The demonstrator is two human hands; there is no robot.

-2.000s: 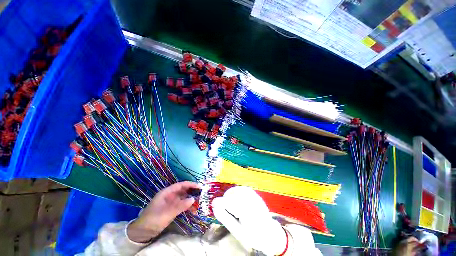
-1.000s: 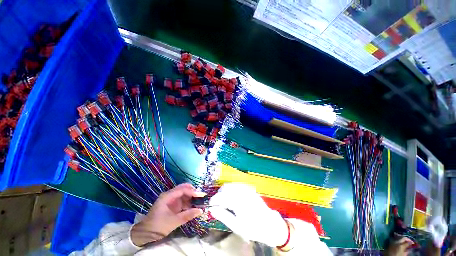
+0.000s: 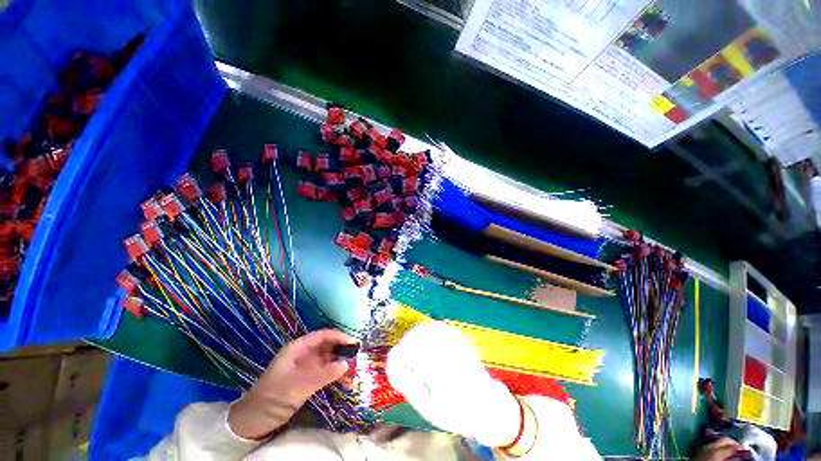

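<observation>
My left hand [image 3: 293, 378] is bare and holds a small dark connector housing [image 3: 345, 351] between thumb and fingertips. My right hand [image 3: 432, 374] wears a white glove and lies over the near ends of the yellow wires [image 3: 540, 354] and red wires [image 3: 387, 389]; its fingertips are blurred, and whether it grips a wire cannot be told. Wired harnesses [image 3: 225, 270] with red-black heads fan out to the left, their tails running under my left hand. A pile of loose connector housings [image 3: 374, 180] lies beyond my hands.
A blue bin [image 3: 135, 180] of housings stands at left. White wires [image 3: 531, 203], blue wires [image 3: 540, 234] and cardboard dividers [image 3: 549, 245] lie beyond the yellow. Another harness bunch [image 3: 650, 333] and a parts tray [image 3: 761, 351] are at right. Another person's hand [image 3: 725, 450] shows lower right. Instruction sheets [image 3: 576, 63] hang above.
My gloved hand has shifted from close beside the housing to over the yellow wire ends. My left hand still holds the housing. The view has tilted slightly.
</observation>
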